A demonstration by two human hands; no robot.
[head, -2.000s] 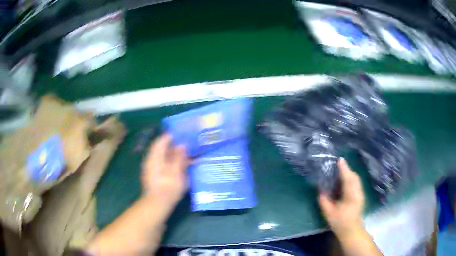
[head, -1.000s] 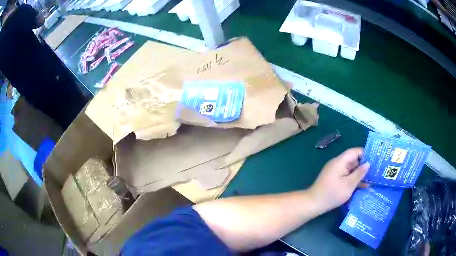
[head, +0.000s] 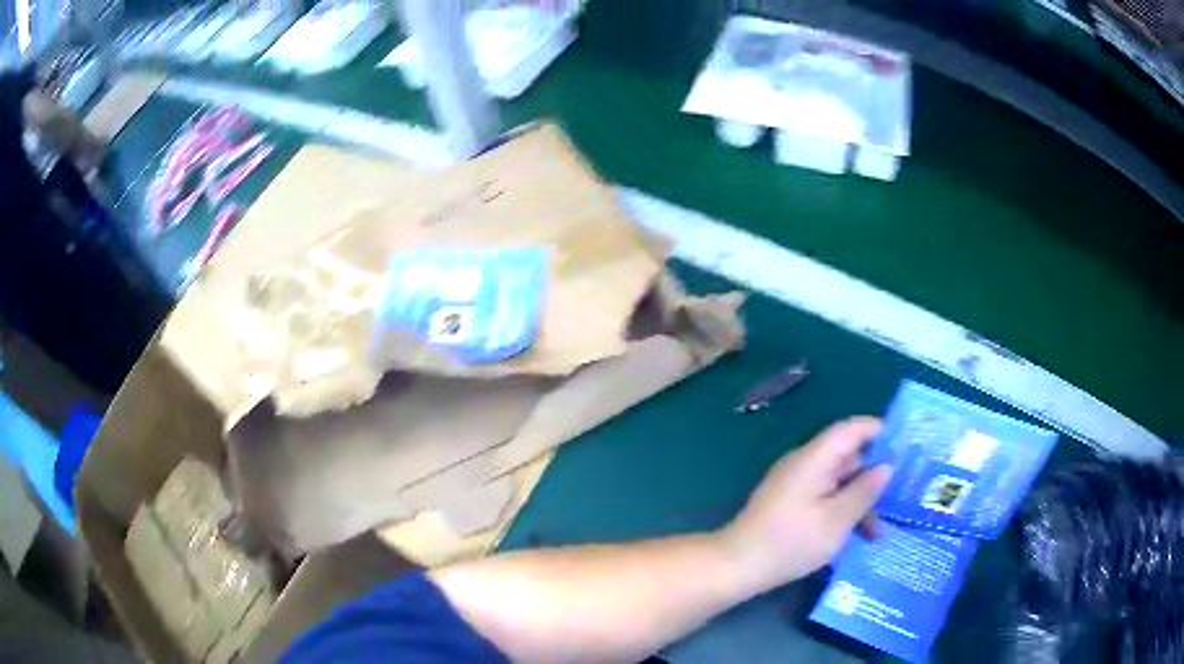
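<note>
My left hand (head: 812, 499) is at the lower right of centre, its thumb and fingers pinching the left edge of a blue printed card (head: 967, 461). More blue cards (head: 896, 584) lie just below it on the green bench. The bagged black parts (head: 1104, 558) show at the right edge, partly cut off. My right hand is not in view. A small dark object (head: 774, 387) lies on the bench left of the cards.
Torn brown cardboard (head: 493, 214) with a blue card (head: 465, 305) on it covers an open carton at left. Pink-red packets (head: 208, 169) lie beyond. A white rail (head: 831, 292) borders the green conveyor carrying a white tray (head: 805, 97). A person in dark clothes (head: 78, 247) stands far left.
The view has swung from the bench front to the left side, then slightly back right. The black parts that my right hand held now lie at the right edge, and that hand has left view.
</note>
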